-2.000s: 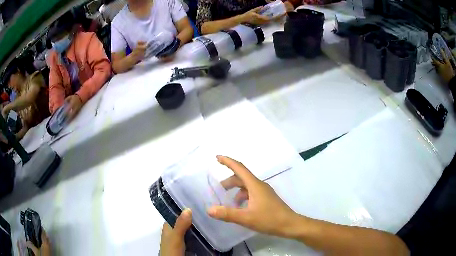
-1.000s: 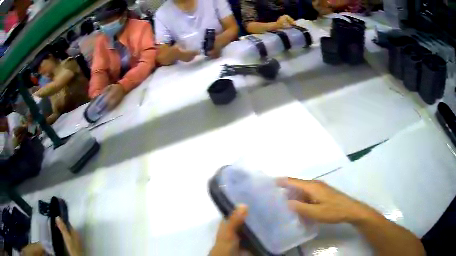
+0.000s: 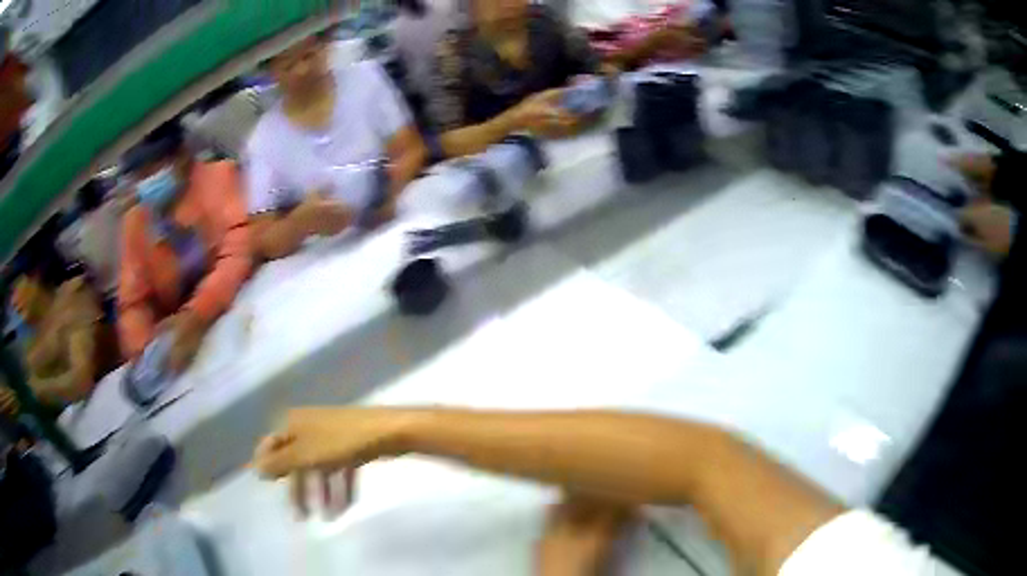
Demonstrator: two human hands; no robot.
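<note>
My right forearm reaches from the lower right across the table to the left. My right hand [image 3: 310, 452] is blurred, with its fingers hanging down and apart and nothing visible in it. Part of my left hand or wrist [image 3: 580, 538] shows at the bottom edge below my right forearm; its fingers cannot be made out. No housing is visible in either hand. A blurred translucent housing [image 3: 178, 542] lies at the lower left, short of my right hand. Another housing with a dark rim [image 3: 122, 467] lies just beyond it.
A single black cup [image 3: 421, 286] and a black handled piece [image 3: 467, 232] lie mid-table. Clear cylinders [image 3: 479, 180] and dark sleeves [image 3: 828, 137] stand farther back. Workers sit opposite. At the right, another person's hand [image 3: 987, 225] is at a black-rimmed unit [image 3: 910, 245].
The translucent housing is no longer seen between my hands. My right hand has swung far left. A blurred housing now shows at the lower left. A black-rimmed unit is visible at the right.
</note>
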